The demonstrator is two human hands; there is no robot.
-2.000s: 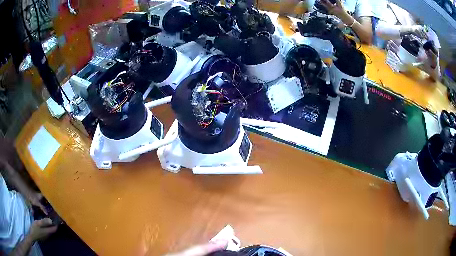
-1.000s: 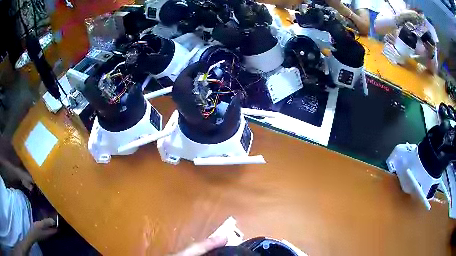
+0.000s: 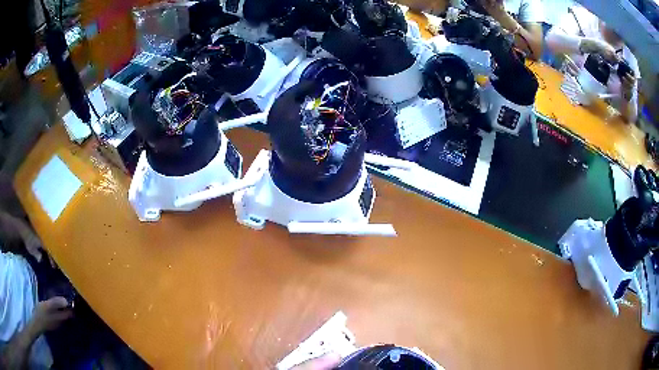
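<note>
A camera unit lies at the bottom edge, cut off by it. Its glossy black head (image 3: 394, 357) and its white mounting bracket (image 3: 318, 342) show. My left hand (image 3: 319, 363) shows only as fingers at the bottom edge, on the white bracket. My right hand is not in view. Two part-assembled camera units stand upright beyond it: one near the centre (image 3: 307, 209), one to its left (image 3: 173, 193). Both have black open tops with thin red, yellow and white wires, and white antennas at the base.
Several more camera units (image 3: 394, 85) crowd the back. A white plate (image 3: 421, 123) lies among them. Another unit (image 3: 599, 261) lies at the right edge by the green mat (image 3: 531, 195). A paper (image 3: 56, 186) lies left. People's hands show lower left (image 3: 52, 312) and upper right.
The bracket of the near unit has turned and shows more of its length. My fingers have shifted slightly right and lower. The whole view has shifted a little.
</note>
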